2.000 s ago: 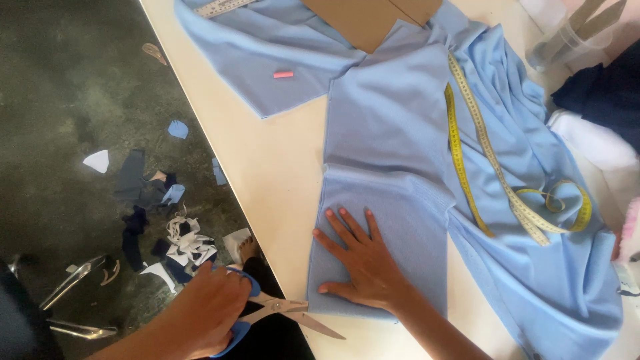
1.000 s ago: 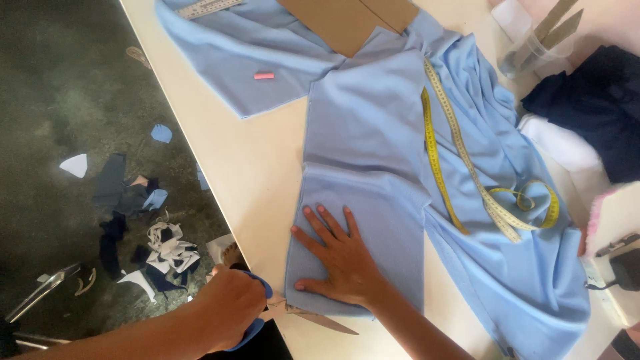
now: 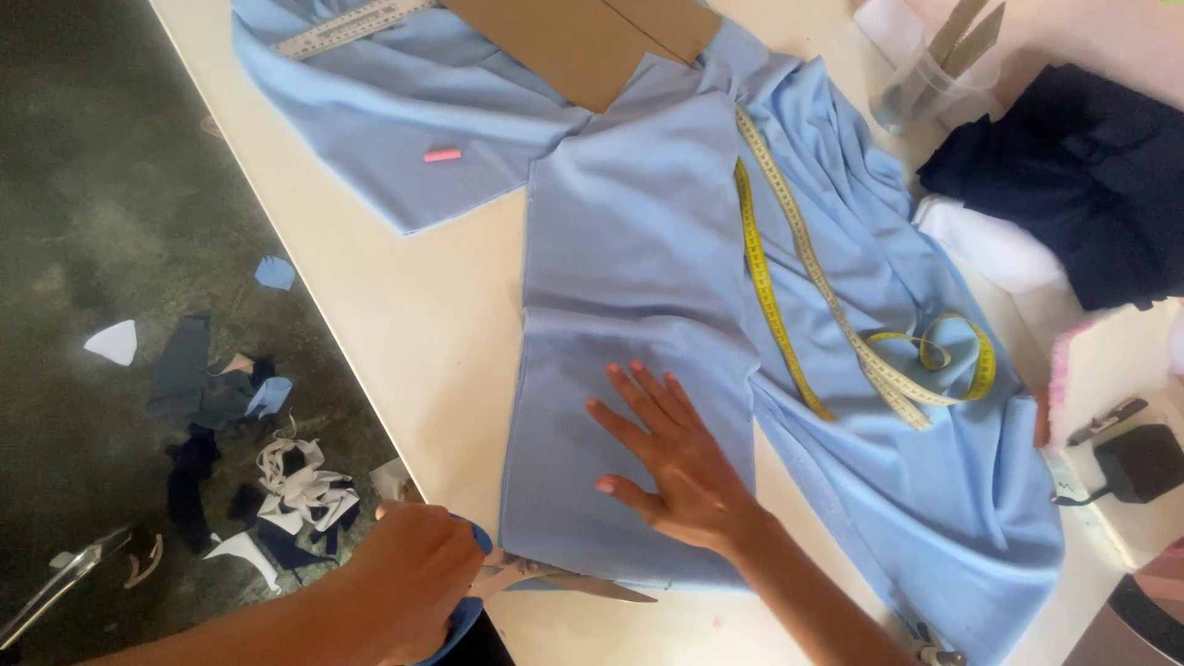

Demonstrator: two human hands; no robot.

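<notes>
A light blue fabric panel (image 3: 638, 240) lies flat, its lower edge facing me. My left hand (image 3: 416, 578) is closed on the blue handles of metal scissors (image 3: 601, 585), whose blades lie along the lower left edge of the panel. My right hand (image 3: 671, 453) rests palm down on the panel's lower part with its fingers spread. A yellow and white tape measure (image 3: 807, 250) trails over bunched blue fabric (image 3: 934, 481) at the right. A pink piece of chalk (image 3: 442, 155) sits on another blue fabric part at upper left.
A ruler (image 3: 351, 28) and brown card (image 3: 573, 46) lie on the fabric at the top. A plastic cup with tools (image 3: 925, 83), dark navy cloth (image 3: 1073, 176) and white cloth (image 3: 990, 245) stand or lie at the right. Fabric scraps (image 3: 305, 490) litter the floor beyond the table edge (image 3: 324, 324).
The scissors in my left hand have moved right along the panel's lower edge. My right hand has shifted right on the panel, away from its left edge.
</notes>
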